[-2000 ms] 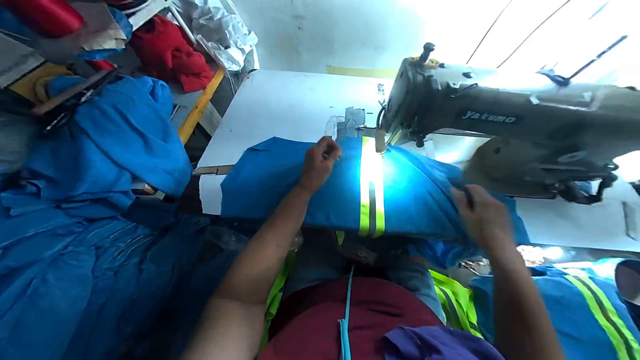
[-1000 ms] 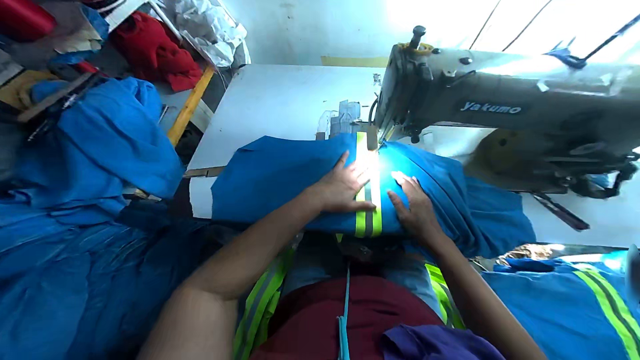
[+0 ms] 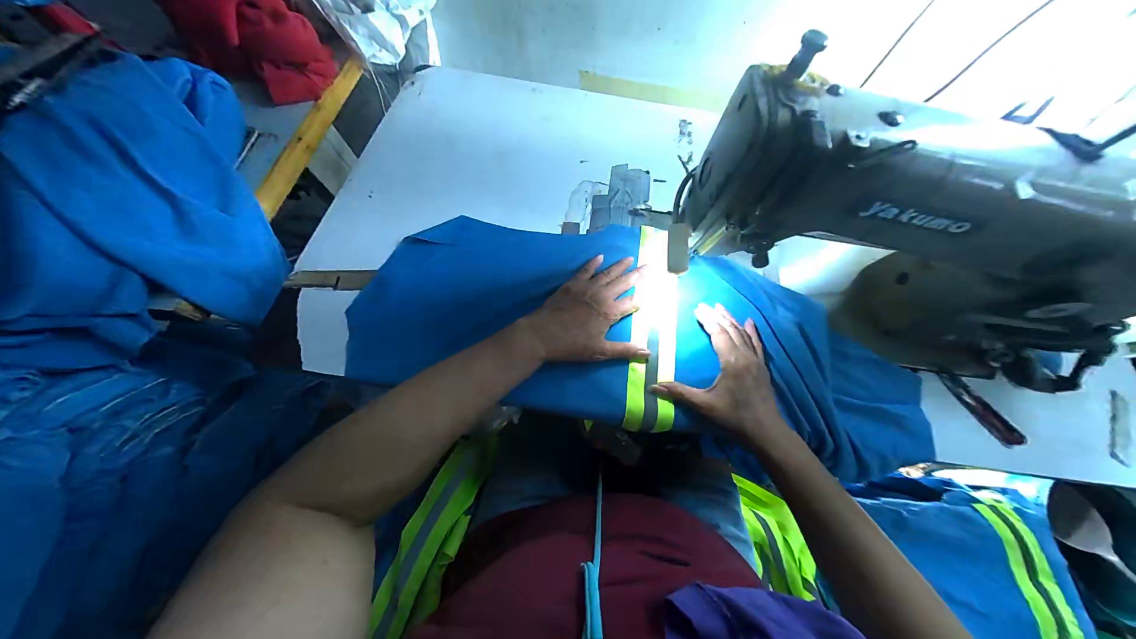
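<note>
Blue fabric lies across the sewing table, crossed by a yellow-green and silver reflective tape. The far end of the tape is beneath the needle area of a Yakumo sewing machine, whose lamp brightly lights it. My left hand lies flat with fingers spread on the cloth, its fingertips and thumb reaching the tape's left edge. On the other side, my right hand rests flat on the fabric, the thumb touching the tape's right edge. The needle itself is hidden by glare and the machine head.
The white table extends behind the fabric. A dark and red tool lies under the machine arm at right. Blue cloth is heaped at left, near a red cloth. Another taped blue piece is at lower right.
My right hand has moved left from the fabric's right part to beside the tape. My left hand has come nearer, from by the machine's needle area onto the tape's left side.
</note>
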